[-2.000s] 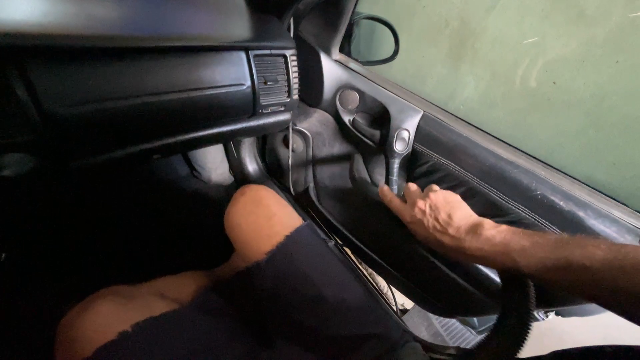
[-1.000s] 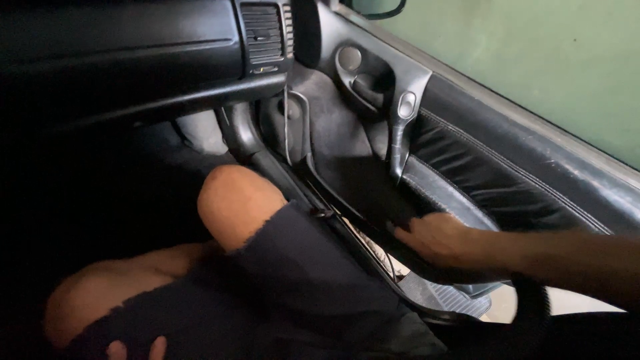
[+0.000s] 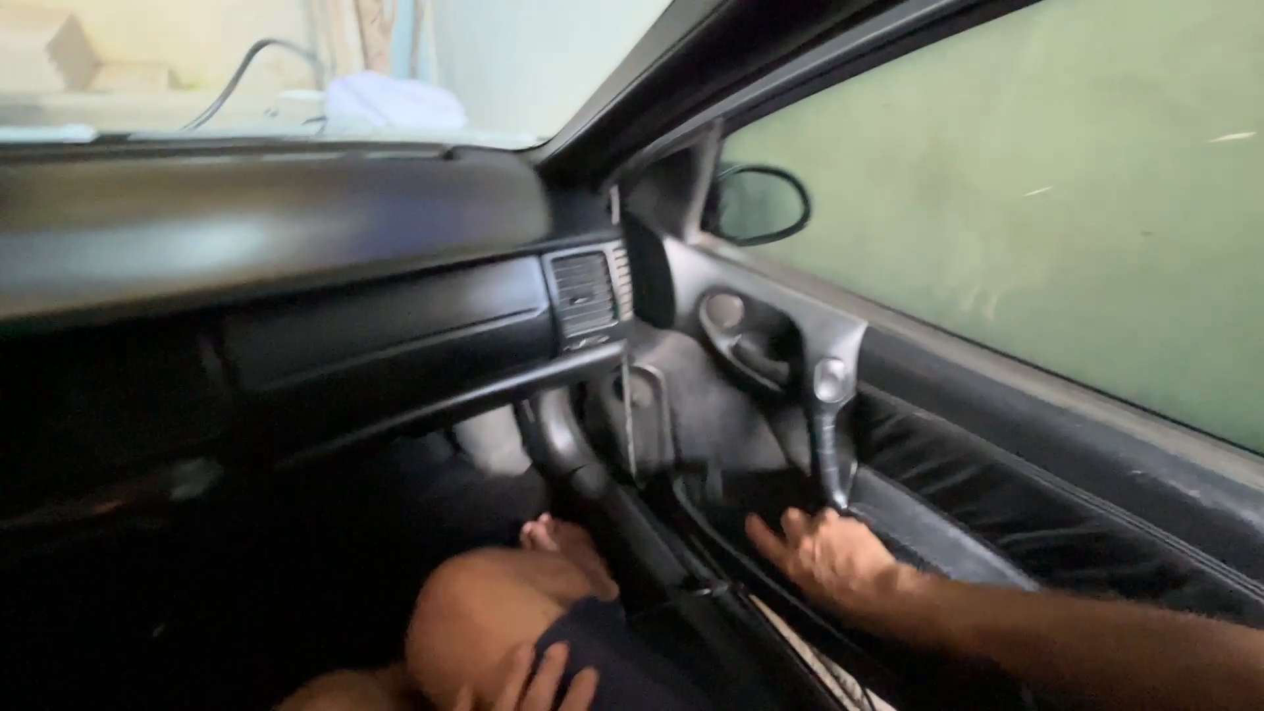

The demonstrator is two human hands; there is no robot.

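My right hand [image 3: 829, 558] is at the lower end of the grab handle [image 3: 831, 444] on the car door panel [image 3: 1037, 494], fingers spread and blurred; whether it touches the handle is unclear. A window switch or button [image 3: 831, 378] sits at the handle's top, below and right of the inner door latch [image 3: 758, 360]. Only the fingers of my left hand [image 3: 538, 681] show at the bottom edge, spread over my bare knee [image 3: 484, 617] and the dark shorts [image 3: 592, 642]. Neither hand shows an object in it.
The dashboard [image 3: 395, 326] with an air vent [image 3: 585, 291] spans the left. The door stands ajar beside the sill [image 3: 652, 543], with a light gap below. A side mirror [image 3: 758, 205] shows through the window [image 3: 1007, 217]. Beyond the windshield lies a white cloth-like thing [image 3: 393, 102].
My right hand has come back up from the lower door panel to the bottom of the grab handle. More of my left fingers show, now on my knee. The view has tilted up.
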